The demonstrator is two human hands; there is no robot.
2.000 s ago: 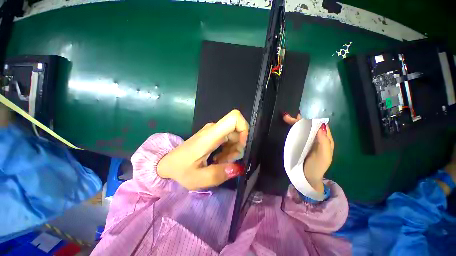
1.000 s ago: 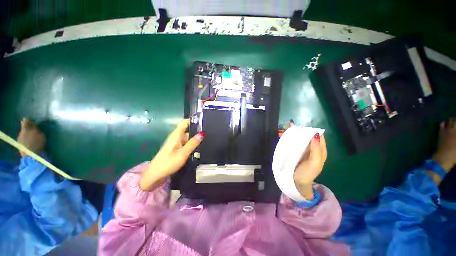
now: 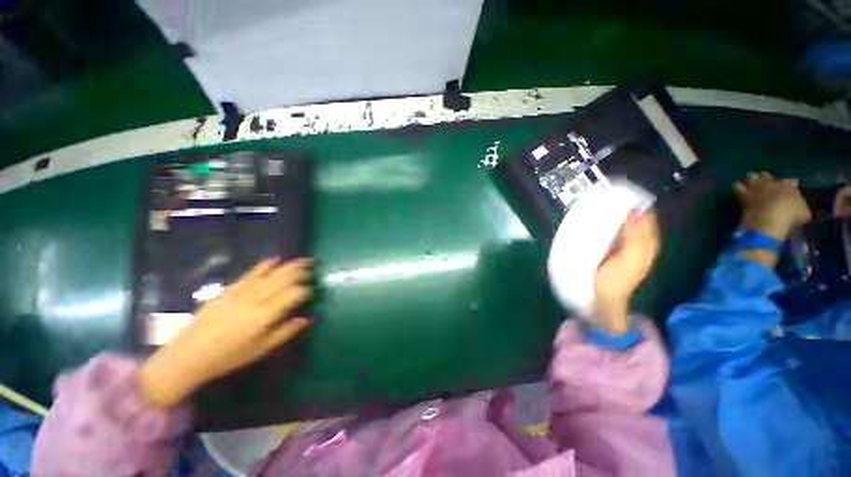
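Observation:
An open tablet (image 3: 201, 247) lies on a black foam mat (image 3: 297, 200) on the bench at the left, blurred. My left hand (image 3: 233, 321) lies flat over its near right part and the mat's right edge, fingers spread. It covers part of the pale strip (image 3: 168, 328). My right hand (image 3: 627, 265) holds a curled white liner sheet (image 3: 586, 244) at the right, over the near part of a second open tablet (image 3: 620, 154). The sheet hides part of that tablet's board. Whether my right fingers touch the second tablet or its mat, I cannot tell.
The green bench (image 3: 401, 326) has a worn white rail (image 3: 336, 116) along its far side. A white board (image 3: 327, 47) stands beyond it. Small white bits (image 3: 490, 156) lie near the second mat. A coworker's hand (image 3: 773, 205) and blue sleeve (image 3: 732, 298) are at the right.
The first tablet and its mat have moved from the centre to the left with my left hand on them. My right hand, with the sheet, has moved over to the second tablet. The view has shifted right.

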